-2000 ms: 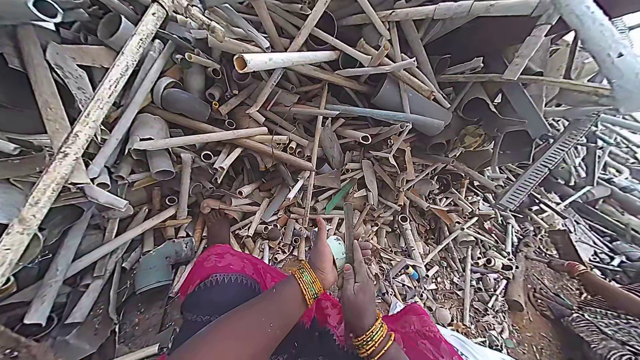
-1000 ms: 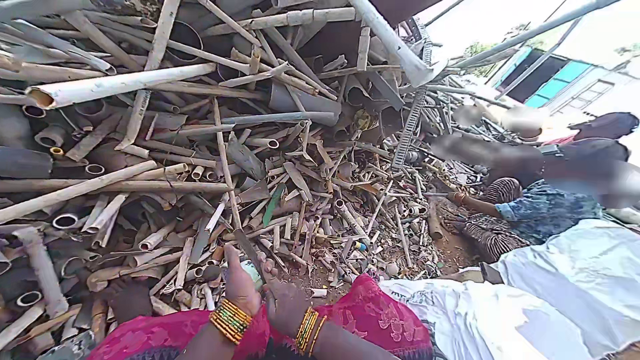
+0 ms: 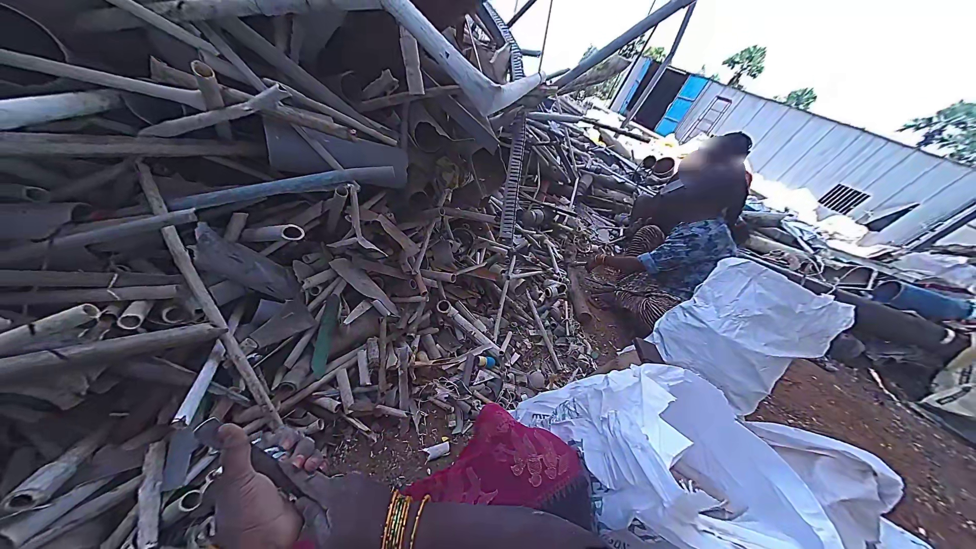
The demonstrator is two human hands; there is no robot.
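My left hand (image 3: 248,496) is at the lower left, thumb raised, close against my right hand; whether it holds something is unclear. My right hand (image 3: 305,465) has curled fingers around a dark flat piece (image 3: 268,467), which runs between the two hands; its kind is unclear. Yellow and orange bangles (image 3: 400,520) circle the right wrist. Just beyond the hands lie plastic pipe scraps, with a long thin rod (image 3: 206,293) slanting down toward them. A green strip (image 3: 325,335) rests among the scraps ahead.
A high heap of pipes (image 3: 305,179) fills the left and middle. White sacks (image 3: 648,450) lie at my right beside pink cloth (image 3: 507,465). Another person (image 3: 690,221) sits beyond, near the heap. A corrugated metal wall (image 3: 823,152) stands behind. A slotted strip (image 3: 515,179) leans on the pipes.
The view has swung far to the right, bringing in the wall and more of the sacks. The pale green piece seen earlier at my left hand no longer shows.
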